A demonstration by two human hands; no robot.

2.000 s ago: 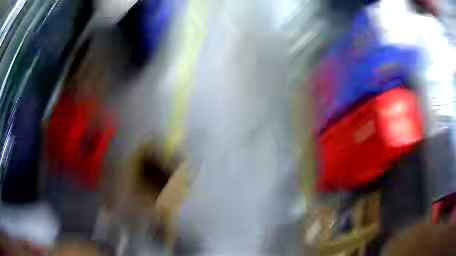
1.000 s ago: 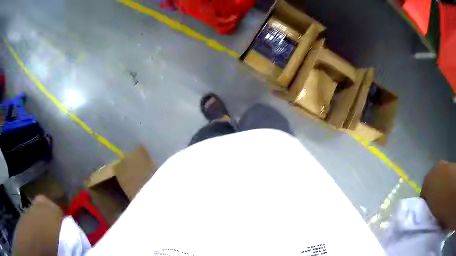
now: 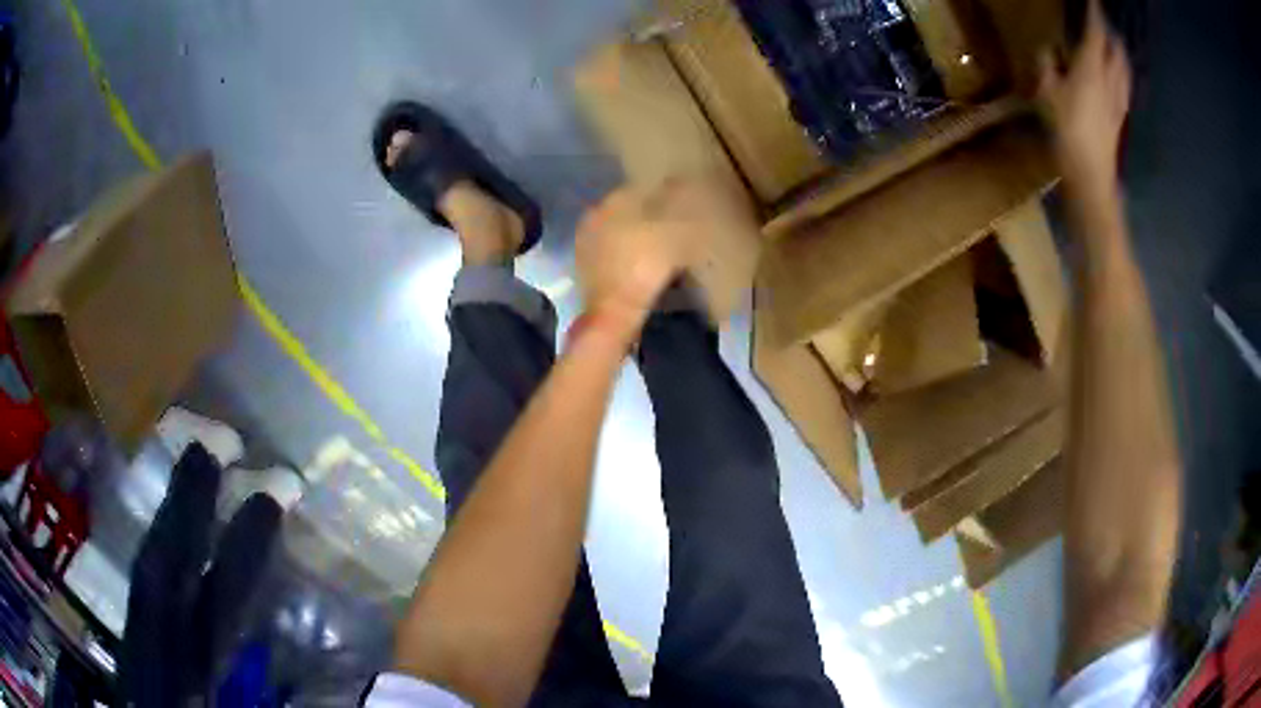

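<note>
An open brown carton (image 3: 920, 173) at the upper right holds dark, shiny parts (image 3: 851, 62) under clear wrap. My left hand (image 3: 636, 252) is blurred and closed at the edge of its folded-out left flap (image 3: 664, 118). My right hand (image 3: 1093, 97) grips the carton's far right side, with its fingers at the rim. A second open carton (image 3: 954, 415) sits against the first, nearer my legs, with its flaps spread and brown cardboard inside.
My legs and one black sandal (image 3: 450, 173) are on the grey floor. Another carton (image 3: 152, 297) stands at the left beside a yellow line (image 3: 311, 371). A person's dark-trousered legs (image 3: 180, 553), clear wrapped material (image 3: 367, 512) and a red stool (image 3: 49, 505) are at the lower left.
The view has moved close over the row of cartons. Both hands have come into view from the sides and are now on the carton with dark parts.
</note>
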